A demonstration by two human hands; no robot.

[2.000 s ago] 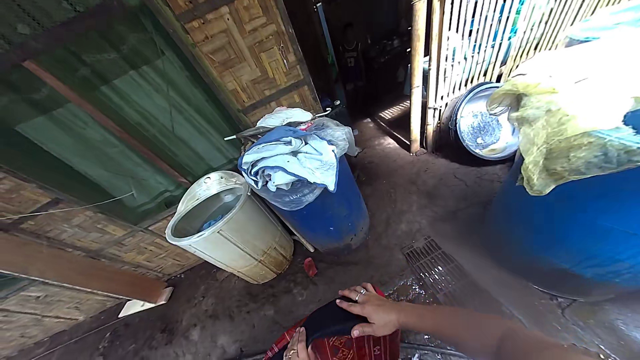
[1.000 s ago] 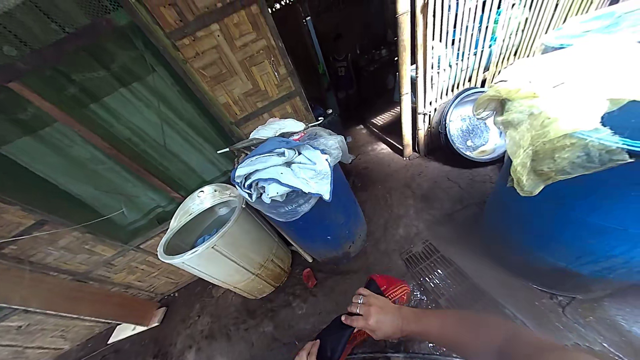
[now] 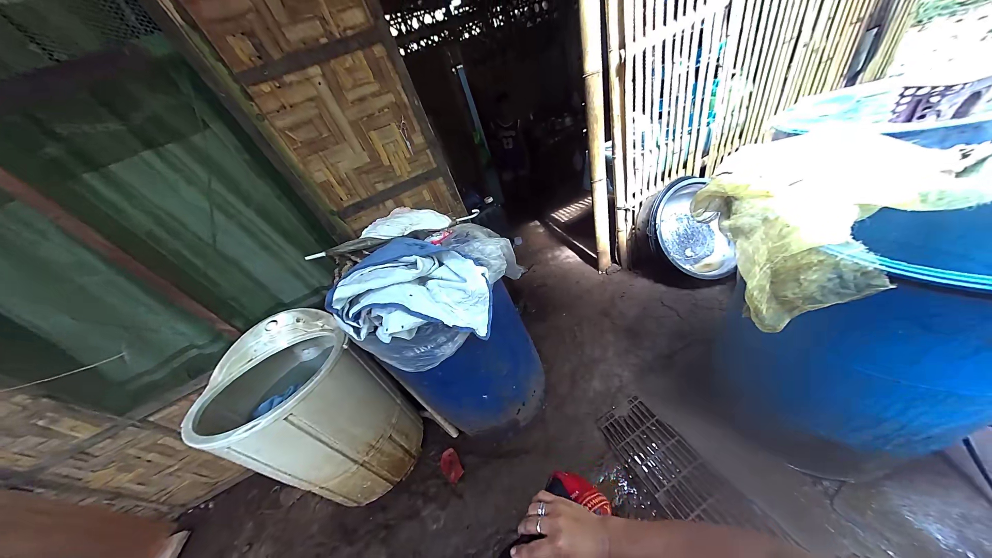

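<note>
At the bottom edge of the head view, my right hand (image 3: 562,527), with rings on one finger, has its fingers curled over a red and black patterned cloth (image 3: 580,493). Part of the cloth shows beyond the knuckles; the rest is hidden or below the frame. My left hand is out of sight. To the right of the cloth, wet, glinting ground meets a metal grate (image 3: 659,457). A small red scrap (image 3: 451,466) lies on the ground to the left.
A whitish plastic bin (image 3: 333,434) stands beside a blue drum (image 3: 496,380) topped with folded pale cloth (image 3: 418,291) and plastic. A larger blue drum (image 3: 891,372) with a yellowish plastic sheet (image 3: 806,287) is at right. A metal basin (image 3: 694,232) leans by the bamboo fence. A person (image 3: 508,143) stands in the dark doorway.
Two seconds ago both hands were on the red and black cloth, with more of it showing. Now the left hand is out of view and the right hand sits lower in the frame.
</note>
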